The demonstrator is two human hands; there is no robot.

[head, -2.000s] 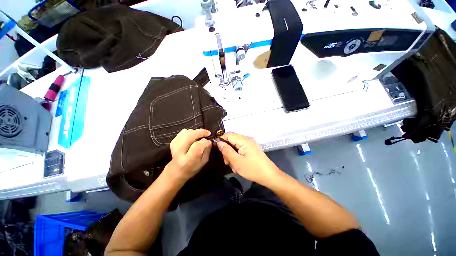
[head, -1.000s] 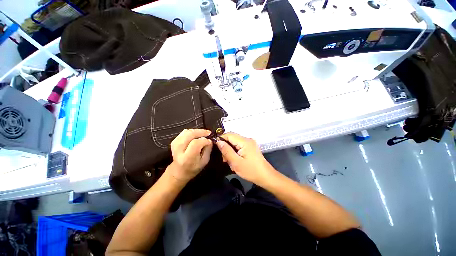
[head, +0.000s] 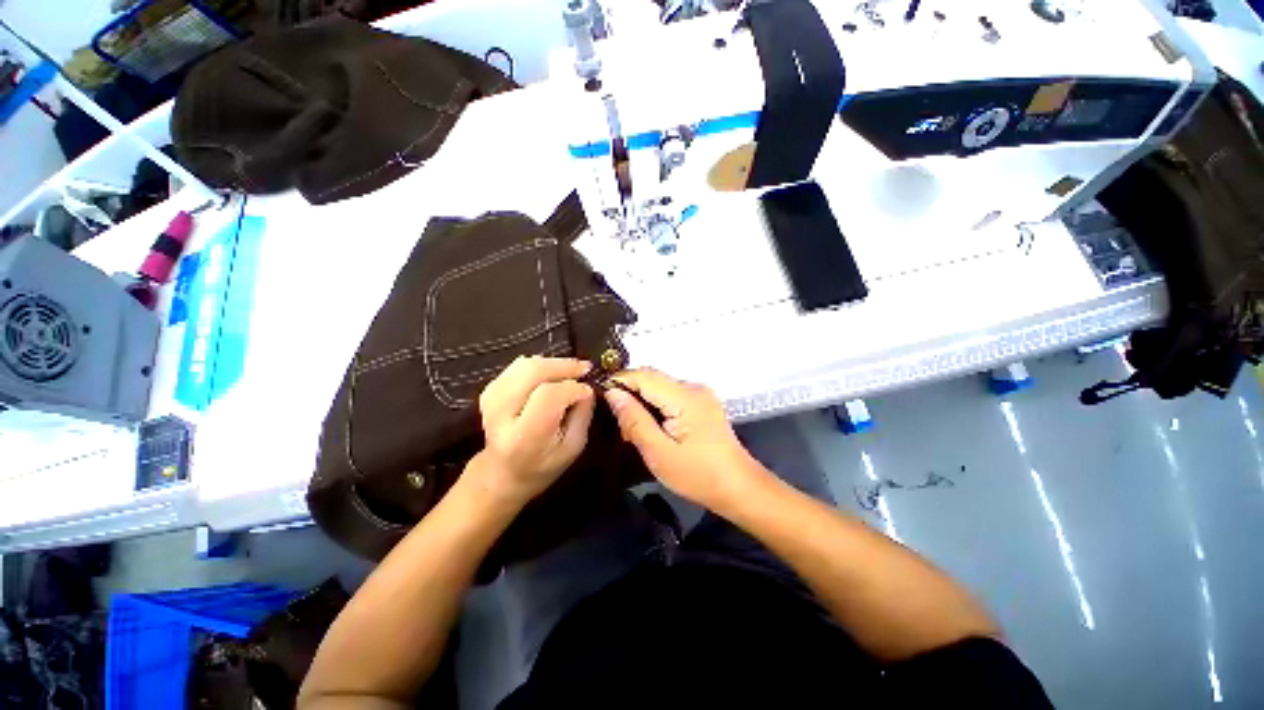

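Dark brown trousers (head: 485,326) with pale topstitching lie on the table's front edge and partly over my lap. My left hand (head: 538,416) pinches the cloth at the waistband end with thumb and finger. My right hand (head: 679,427) pinches the same edge just beside it; the fingertips of both hands nearly touch. A small gold button (head: 610,358) sits just above the fingertips. Another small metal disc (head: 415,480) shows on the cloth at lower left. What lies between the fingertips is too small to tell.
The sewing machine's needle area (head: 641,208) is behind the work. A smartphone (head: 812,246) lies on the machine bed. More brown garments (head: 326,111) lie at the back left and hang at the right end (head: 1206,208). A grey fan box (head: 69,333) stands left; a blue crate (head: 139,645) is on the floor.
The hands keep their pinch on the waistband end with only slight finger shifts. The whole view has moved slightly; the trousers lie nearly the same.
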